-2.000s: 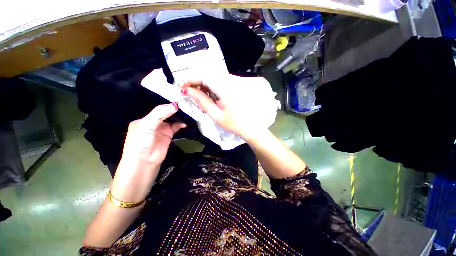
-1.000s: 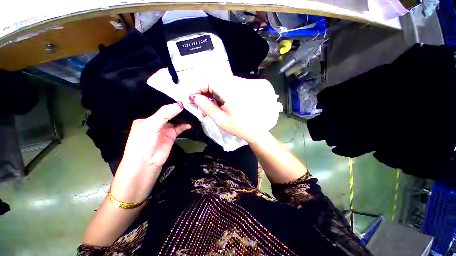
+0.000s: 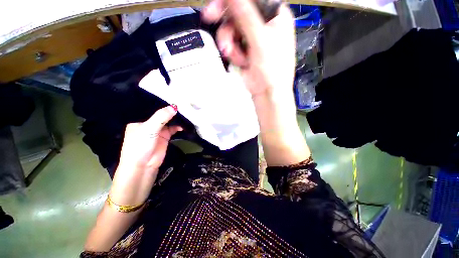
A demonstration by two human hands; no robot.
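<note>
A black garment (image 3: 108, 83) lies over my lap, with white cloth (image 3: 216, 108) on top. A black brand label (image 3: 184, 42) with pale lettering sits on the white part near the table edge. My left hand (image 3: 151, 143) pinches the garment's edge between thumb and forefinger, left of the white cloth. My right hand (image 3: 256, 48) is raised above the cloth by the table edge, blurred, its fingers bent. A needle or thread in it cannot be made out.
The white table (image 3: 65, 15) with its wooden edge curves across the top. A large black cloth heap (image 3: 387, 101) hangs at the right. Clear plastic bags (image 3: 307, 65) lie under the table. A blue crate (image 3: 448, 201) and a grey bin (image 3: 405, 239) stand at lower right on the green floor.
My right hand has left the white cloth and moved up and away towards the table edge. My left hand still holds the garment, shifted slightly left with it.
</note>
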